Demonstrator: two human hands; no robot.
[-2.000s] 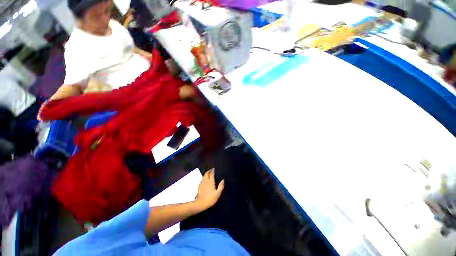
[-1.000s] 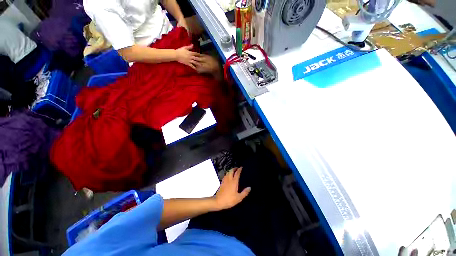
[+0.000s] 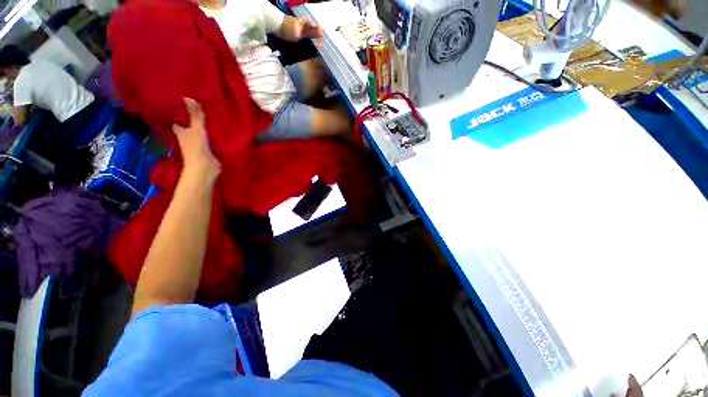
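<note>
Red garment cloth (image 3: 167,66) rises in a thick mass at the upper left, and more red cloth (image 3: 291,174) hangs below and across to the white bench. My left hand (image 3: 197,143) reaches up against the raised cloth, fingers pointing up; whether they grip it is not clear. Of my right hand, only a fingertip (image 3: 635,386) shows at the bottom right edge, beside a pale flat object (image 3: 679,372) cut off by the frame; the rest is out of the picture.
A person (image 3: 264,70) sits behind the cloth. A black phone (image 3: 312,199) lies on a white bench (image 3: 283,222); another bench top (image 3: 303,310) is beside my legs. The long white table (image 3: 543,256) carries a grey machine end (image 3: 450,46), a can (image 3: 379,62) and a fan (image 3: 570,31).
My left hand has moved from near my lap up and left to the red cloth. Part of the cloth now stands much higher. The other person's hand has come off the cloth.
</note>
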